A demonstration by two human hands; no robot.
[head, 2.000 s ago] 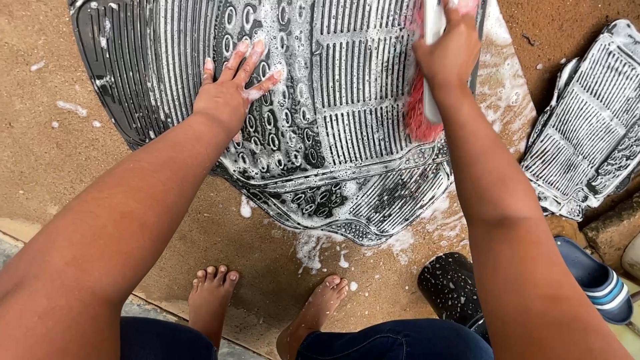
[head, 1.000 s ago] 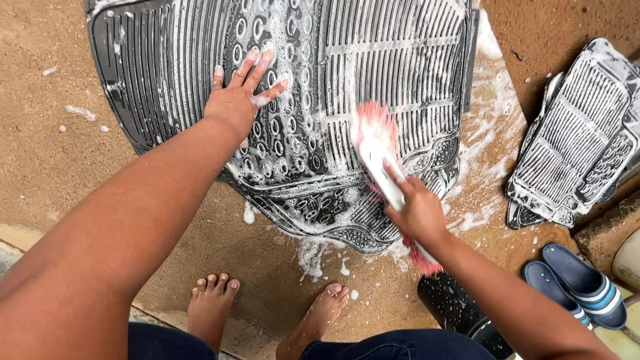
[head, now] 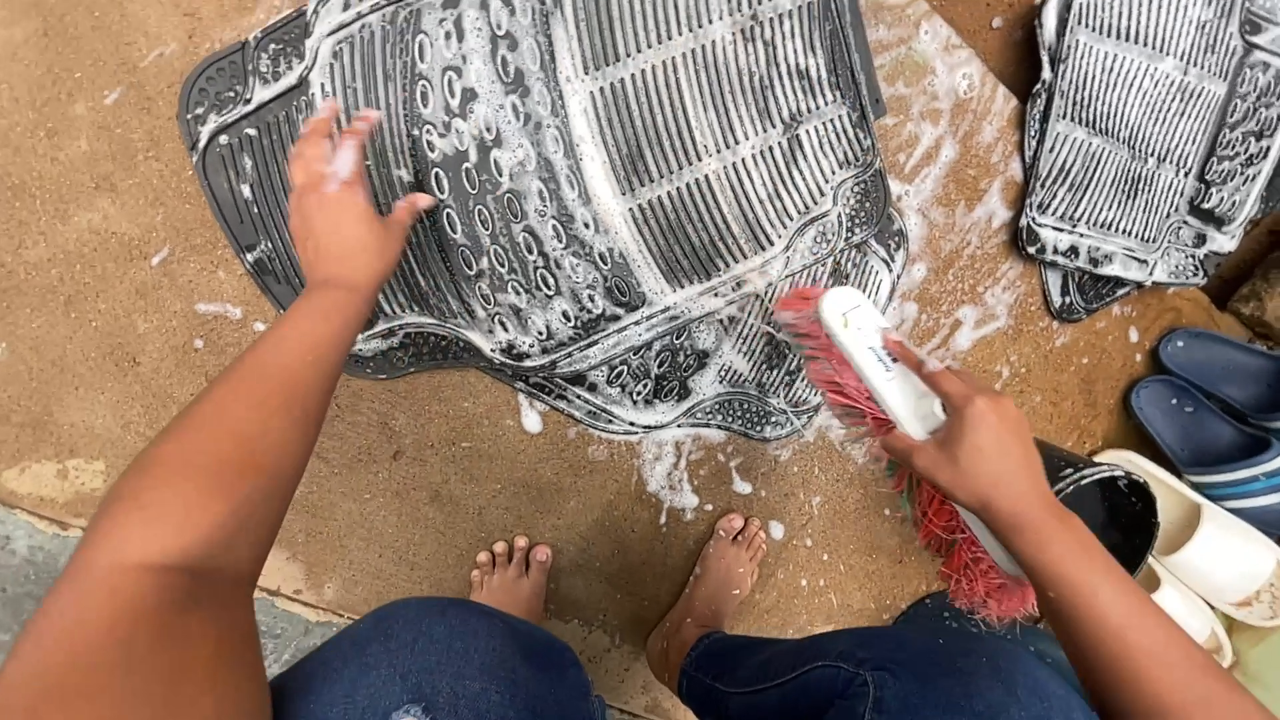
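Observation:
A ribbed black rubber car floor mat (head: 720,150) covered in white suds lies on the wet brown floor, over another mat whose patterned edge shows below it. My left hand (head: 345,200), foam on its fingers, is spread over the mat's left part and holds nothing; whether it touches the rubber I cannot tell. In my right hand (head: 970,440) is a white-backed scrub brush (head: 870,350) with long red bristles, held at the mat's lower right corner. The brush slants down to the right, its far end partly behind my hand and forearm.
More soapy mats (head: 1130,140) lie stacked at the upper right. Blue slide sandals (head: 1200,420), white footwear (head: 1190,520) and a black cylindrical container (head: 1110,510) are at the right. My bare feet (head: 715,590) stand below the mat. Suds (head: 670,470) are splashed on the floor.
The brush went from the mat's upper right down to its lower right corner. My left hand moved from the oval-patterned middle to the ribbed left part. The mat has turned somewhat.

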